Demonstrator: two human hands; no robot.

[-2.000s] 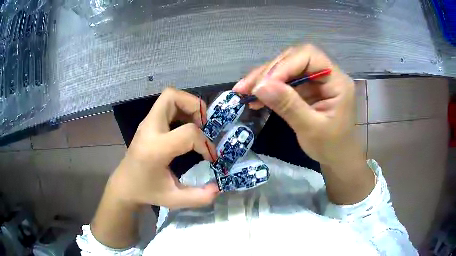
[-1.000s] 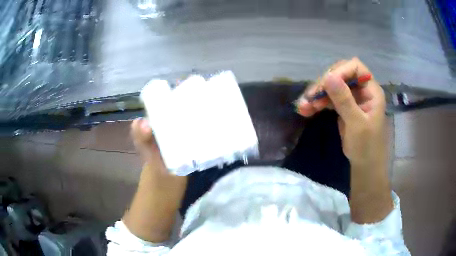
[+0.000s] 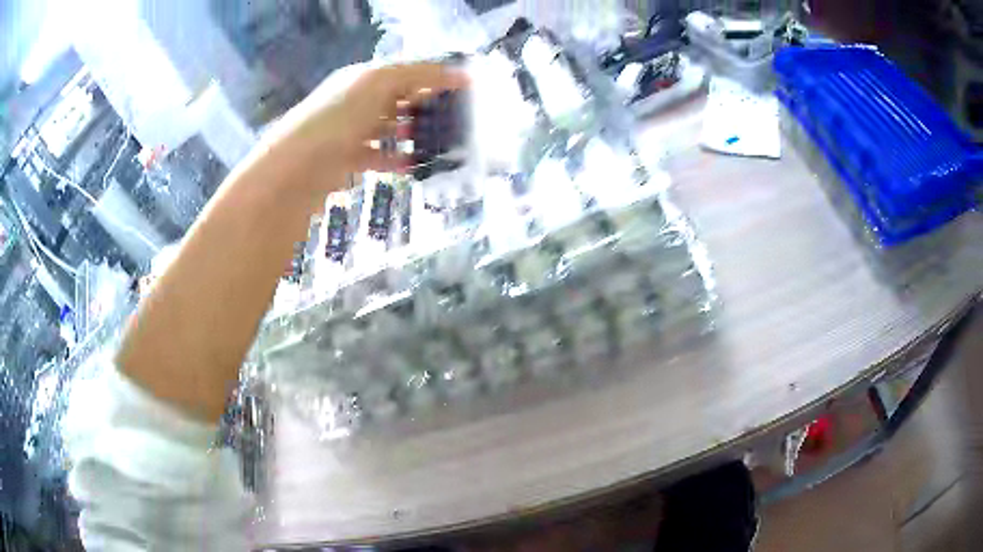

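My left hand (image 3: pixel 404 102) reaches in from the left over the clear blister tray (image 3: pixel 474 323). It is blurred, with its fingers bent around white units (image 3: pixel 498 113) that have a dark side towards the palm. The exact grip is smeared by motion. The tray's upper pockets hold several white units, and some at the left show dark board faces, such as this unit (image 3: pixel 379 210). The tray's front side shows rows of pocket shapes. My right hand and the red-ended tool are out of the picture.
A blue ribbed bin (image 3: pixel 878 140) stands at the right on the grey bench (image 3: pixel 755 367). A white paper slip (image 3: pixel 744 121) and cluttered small items lie at the right rear. White equipment and cables are at the left. The bench's curved front edge runs along the bottom.
The view has swung to the tray and blue bin. My left hand has moved from above the lap to over the tray, with white units still at its fingers. My right hand has left the picture.
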